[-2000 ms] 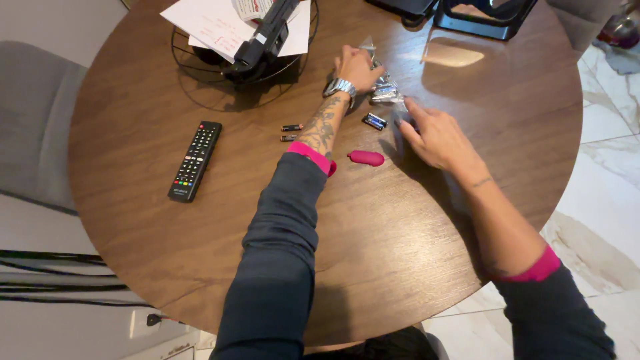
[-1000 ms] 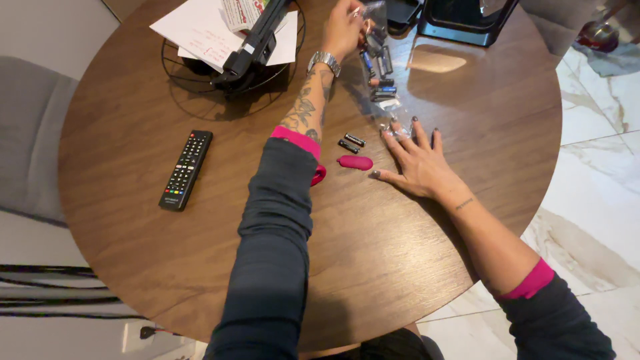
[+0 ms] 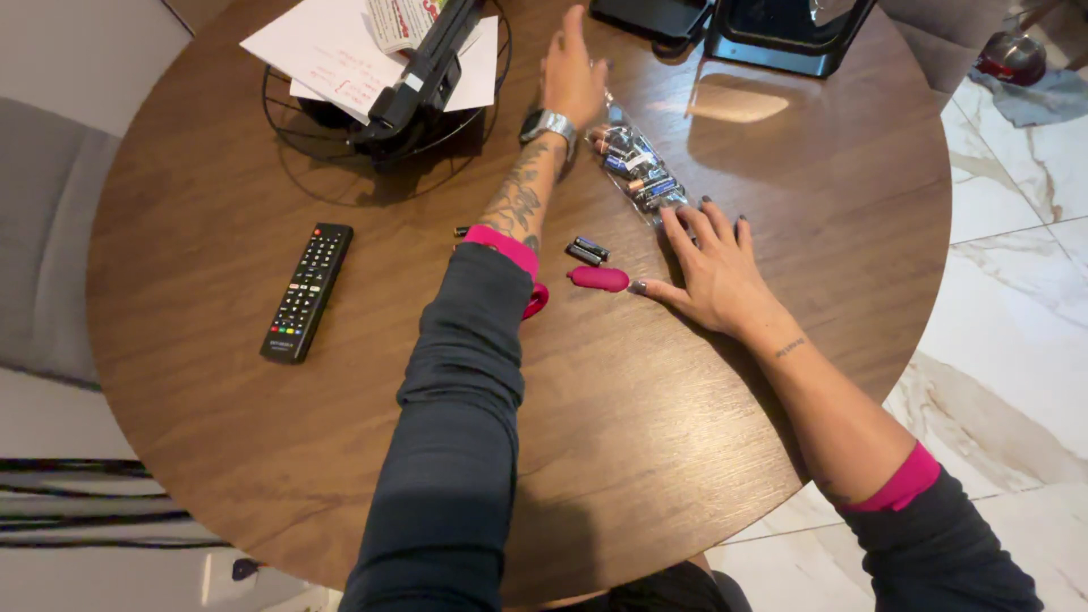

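My left hand (image 3: 574, 81) is at the top end of a clear plastic bag (image 3: 633, 157) of batteries; whether its fingers pinch the bag is unclear. My right hand (image 3: 718, 272) rests spread, its fingertips at the bag's lower end and its thumb beside a magenta oblong object (image 3: 599, 279). Two small batteries (image 3: 587, 250) lie just above that object. Part of another battery (image 3: 461, 231) shows beside my left forearm, which hides what lies under it. A red loop-like thing (image 3: 535, 301) peeks out at my left sleeve. The black remote control (image 3: 307, 293) lies farther left.
A black wire basket (image 3: 280, 127) holds papers (image 3: 327, 51) and a black device (image 3: 416, 81) at the upper left of the round wooden table (image 3: 255, 442). Black trays or containers (image 3: 782, 34) stand at the far edge. Grey chairs flank the table.
The bag of batteries, stretched up by my left hand a second ago, now lies slanting on the table. My right hand has gone from bent fingers at the bag to lying spread.
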